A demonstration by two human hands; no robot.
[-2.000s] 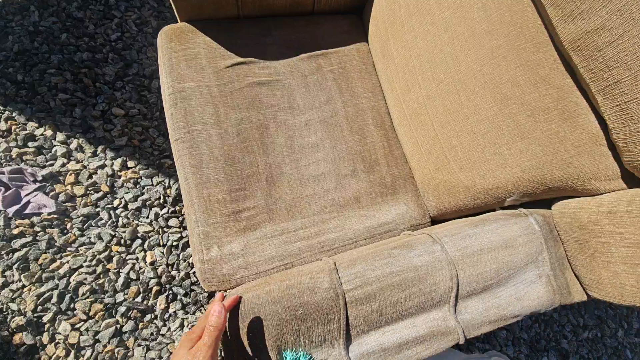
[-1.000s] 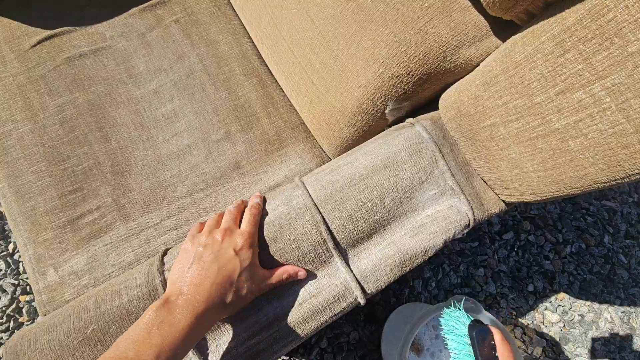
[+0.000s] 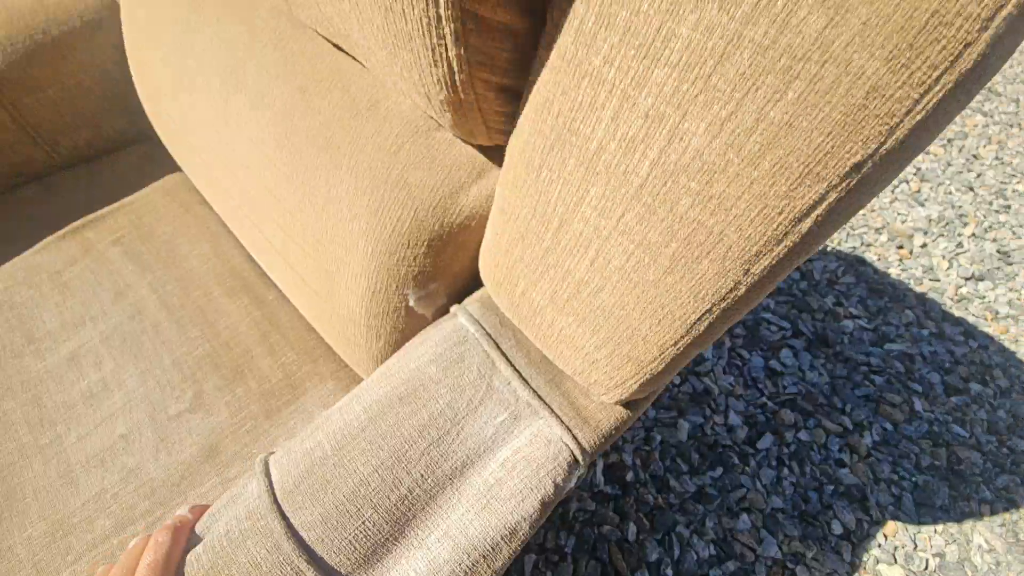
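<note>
Only the fingers of my left hand (image 3: 160, 548) show, at the lower left edge of the view. They rest on the piped fabric armrest (image 3: 416, 448) of a tan sofa, near its inner side, and hold nothing that can be seen. Damp-looking, paler patches mark the armrest fabric. Left of it lies the seat cushion (image 3: 152, 360). A spot of white foam (image 3: 420, 302) sits on the lower corner of the back cushion (image 3: 320, 184). My right hand is out of view.
The sofa's large upholstered side section (image 3: 680, 176) rises beyond the armrest. Gravel (image 3: 752, 448) covers the ground to the right, partly in the sofa's shadow.
The view has shifted right along the sofa. One second ago my right hand held a turquoise-bristled brush at a white bucket; hand, brush and bucket are now out of view.
</note>
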